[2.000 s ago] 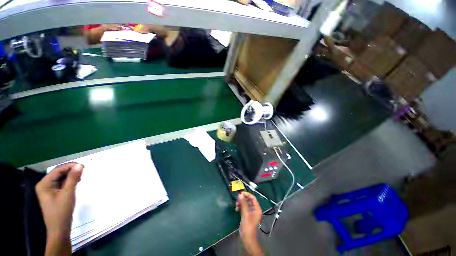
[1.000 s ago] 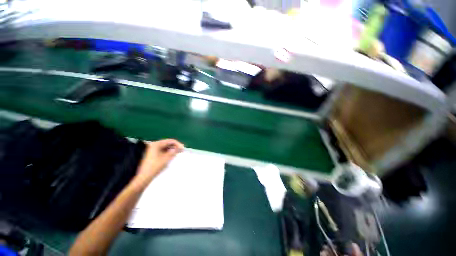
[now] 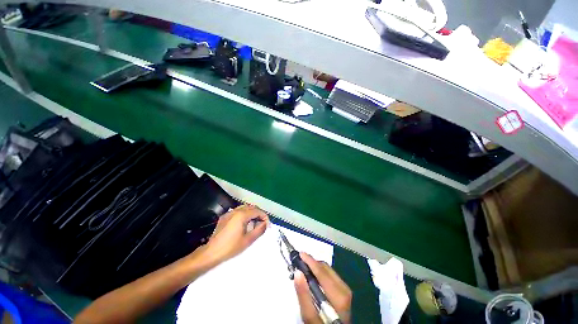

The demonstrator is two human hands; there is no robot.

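Note:
White-backed solar panels (image 3: 237, 285) lie on the green bench in front of me. My left hand (image 3: 239, 229) is at their upper left corner, thumb and finger pinched together; a thin lead seems to run to it, but its end is too small to make out. My right hand (image 3: 324, 288) holds the black soldering iron (image 3: 304, 269) like a pen, its tip pointing up and left over the panel's top edge, a little right of my left fingers. Black housings (image 3: 127, 215) lean in rows to the left, with a coiled black cable (image 3: 113, 209) on them.
A green conveyor (image 3: 285, 168) with pale rails runs behind the panels. A white overhead shelf (image 3: 418, 82) crosses above. To the right are a crumpled white piece (image 3: 391, 288), a yellowish round item (image 3: 428, 297) and a white spool (image 3: 509, 311). A framed panel (image 3: 123, 78) lies across the conveyor.
The view has swung left. My right hand has come from beside the station to the panel, now visibly with the soldering iron. My left hand remains at the panel's upper left corner.

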